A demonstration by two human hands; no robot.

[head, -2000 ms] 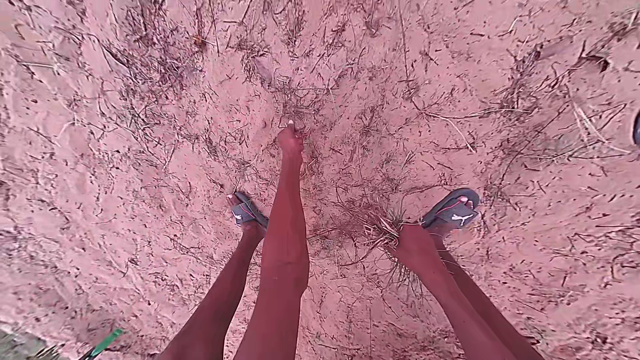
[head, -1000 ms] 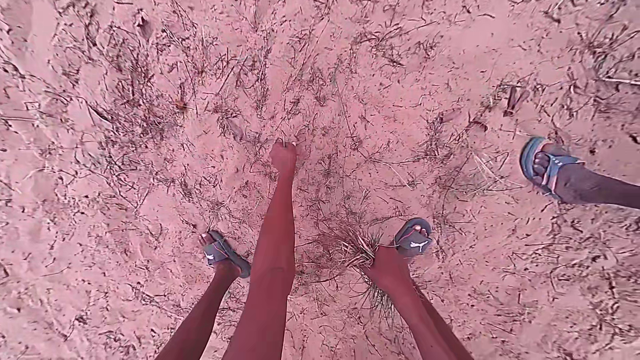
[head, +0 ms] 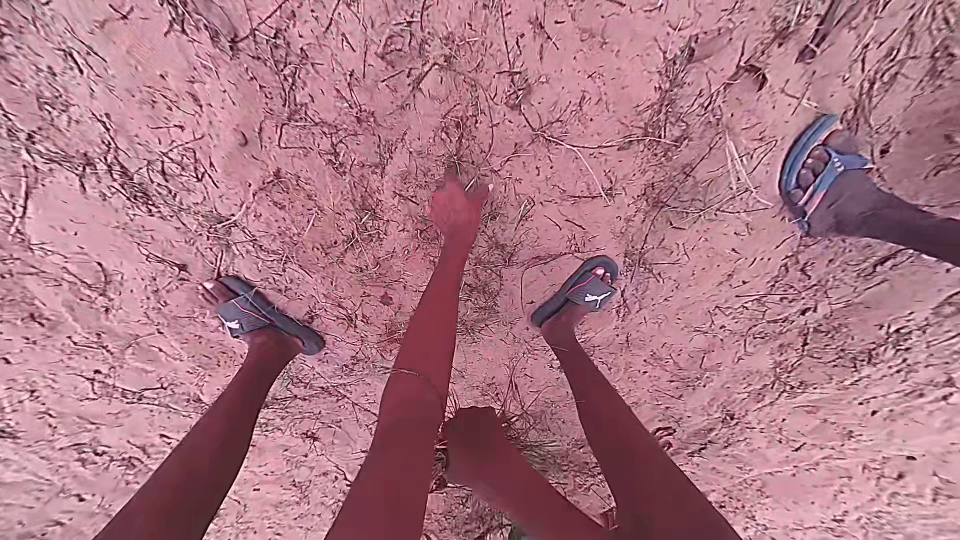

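Note:
My left hand [head: 457,208] reaches down to the sandy ground at the upper middle, its thumb out to the right. Short dry grass stems [head: 459,171] lie at its fingertips; whether the fingers hold any cannot be made out. Lower down, between my legs, my right hand [head: 476,446] is closed around a bundle of dry grass [head: 536,442]. Its stems stick out to the right and above the knuckles, while the hand's fingers are mostly hidden beneath it.
My feet, in dark slide sandals [head: 255,315] [head: 581,292], stand apart on either side of my left forearm. Another person's sandalled foot [head: 832,187] is at the right. Scattered dry stems and twigs [head: 600,142] cover the sandy ground.
My right hand with the grass has moved from beside my right foot to between my legs, close to my left forearm. The other person's foot, at the right edge two seconds ago, shows more fully.

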